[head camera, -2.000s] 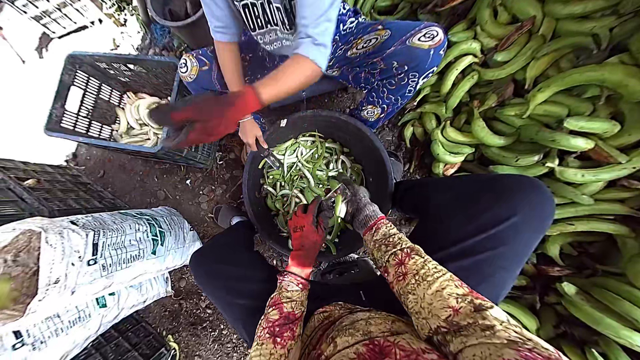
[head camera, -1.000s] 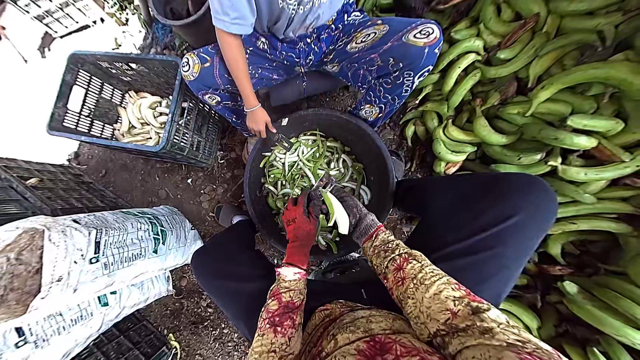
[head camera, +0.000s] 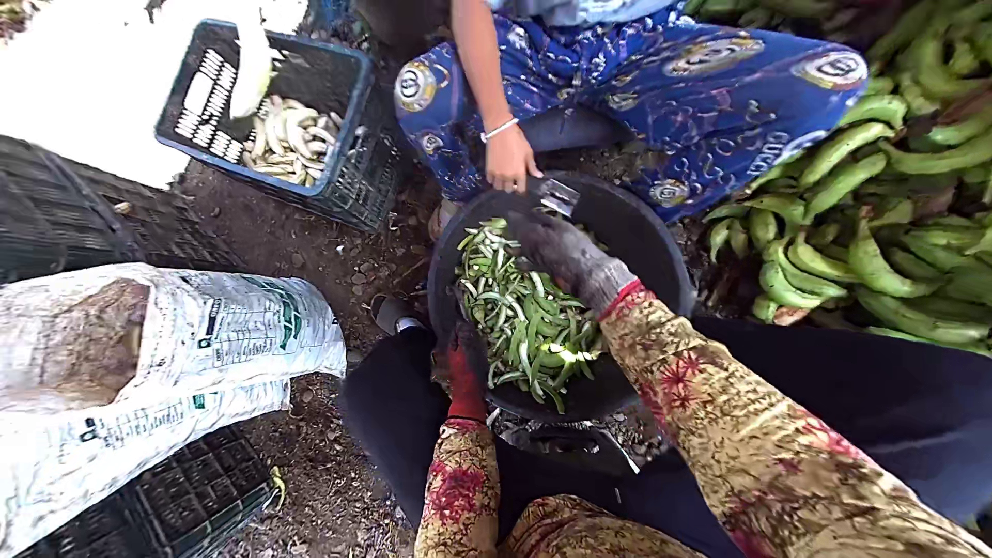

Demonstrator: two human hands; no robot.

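A round black tub (head camera: 674, 271) holds many green and pale strips of plantain peel (head camera: 515, 318). My left hand (head camera: 467, 364), in a red and dark glove, is at the tub's left side; its fingers are dark, and whether they hold anything is unclear. Over the peels, my right hand (head camera: 566, 252), in a grey glove, reaches up and left, blurred, with no item visible in it. A pale peeled plantain (head camera: 252, 70) shows blurred above the blue-rimmed crate (head camera: 360, 101), apart from both my hands. More peeled plantains (head camera: 293, 143) lie inside the crate.
Facing me sits a person in patterned blue trousers (head camera: 697, 85), one hand (head camera: 509, 159) at the tub's far rim near a shiny metal piece (head camera: 558, 197). Green plantains (head camera: 876, 256) are heaped at right. White sacks (head camera: 232, 325) and black crates (head camera: 194, 488) stand at left.
The plantain piece at my hands one second ago is gone from there. My right hand has moved up and left, my left hand to the tub's left side. A peeled plantain now shows above the crate.
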